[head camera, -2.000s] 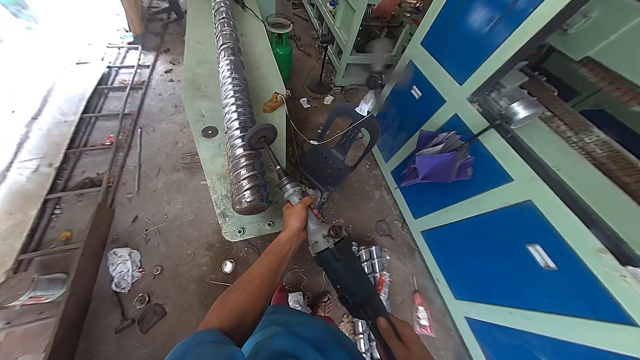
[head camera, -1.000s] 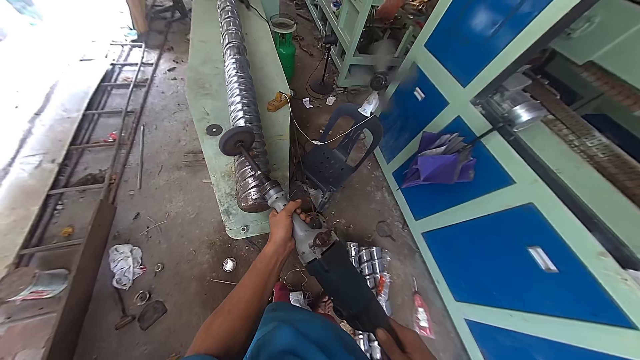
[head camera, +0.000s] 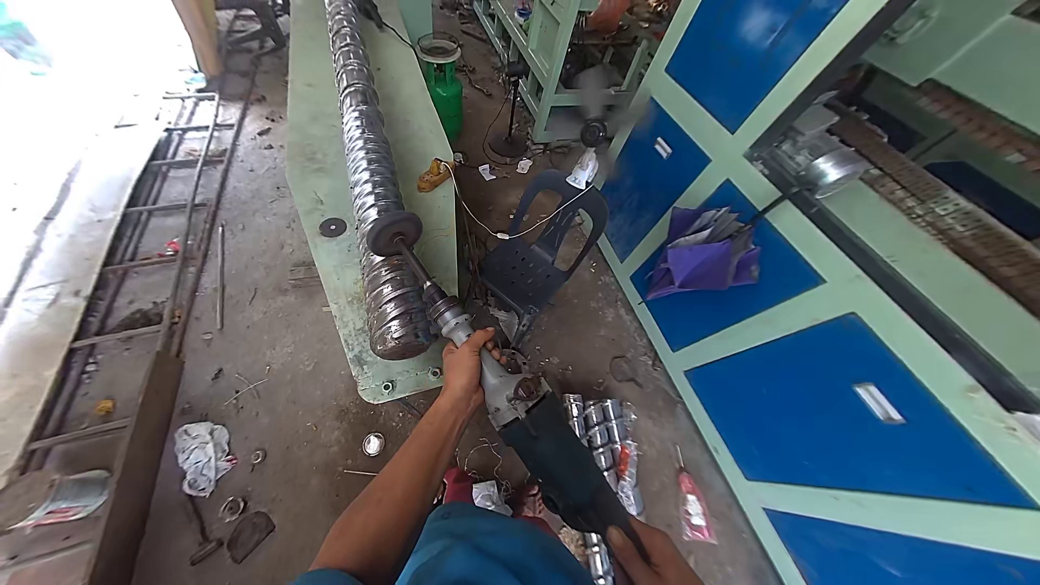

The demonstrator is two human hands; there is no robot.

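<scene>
My left hand [head camera: 466, 364] grips the grey metal neck of a power grinder [head camera: 556, 455] with a long shaft. My right hand [head camera: 650, 554] is closed around the rear handle of its dark body, low in the view. At the shaft's far end a dark round wheel [head camera: 395, 234] lies over a long spiral metal screw [head camera: 363, 138]; whether it touches the metal cannot be told. The screw rests lengthwise on a pale green metal table [head camera: 313, 175], its thick dull end toward me. A flat black disc [head camera: 332, 227] lies on the table left of it.
A dark plastic chair [head camera: 526, 276] stands right of the table, with a white cord across it. Blue-panelled green cabinets [head camera: 837, 406] line the right side. A metal ladder [head camera: 146, 262] lies at left. A green gas cylinder [head camera: 444, 97] stands behind. Shiny metal pieces [head camera: 603, 431] lie near my feet.
The wheel moved from the screw's right side to its left side, then slightly back right over the screw. Both hands have kept hold of the grinder.
</scene>
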